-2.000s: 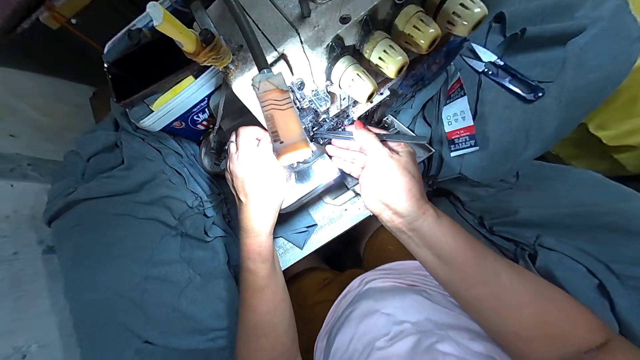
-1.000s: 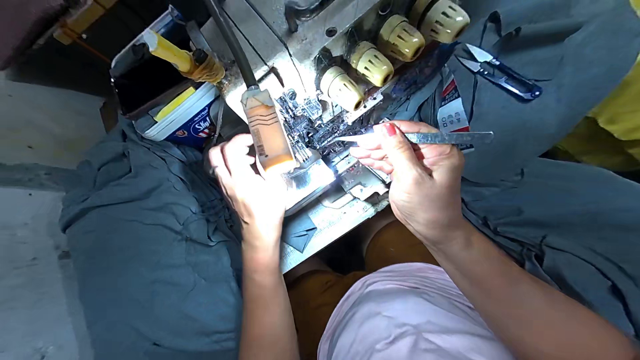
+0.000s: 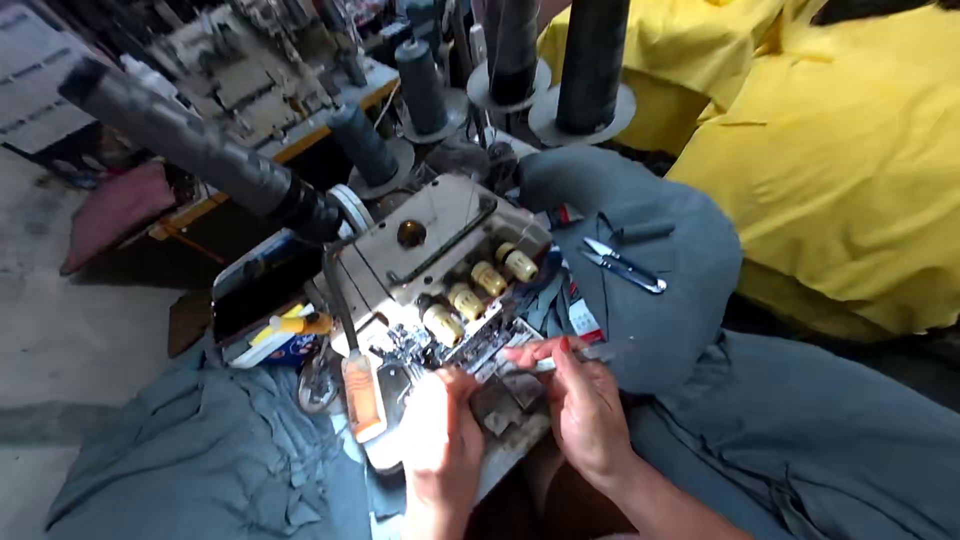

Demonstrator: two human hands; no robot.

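My right hand [image 3: 585, 405] holds metal tweezers [image 3: 600, 351], blurred, between thumb and fingers, to the right of the open looper area of an overlock sewing machine [image 3: 390, 247]. Brightly lit, my left hand [image 3: 442, 442] is at the front of the machine, beside the orange-ended lamp [image 3: 364, 397]; its fingertips are partly washed out by light, and whether they hold anything is unclear. Yellow tension knobs [image 3: 465, 300] line the machine above both hands.
Thread snips [image 3: 622, 266] lie on grey fabric [image 3: 675, 217] at the right. A tub [image 3: 285, 349] holding a yellow-handled tool stands left of the machine. Large thread cones [image 3: 592, 67] rise behind it. Yellow fabric [image 3: 840, 165] is piled at the back right, and more grey fabric [image 3: 210, 457] lies front left.
The view has swung up and now takes in the thread cones. My left hand has moved from the left side of the lamp to its right side. The tweezers remain in my right hand.
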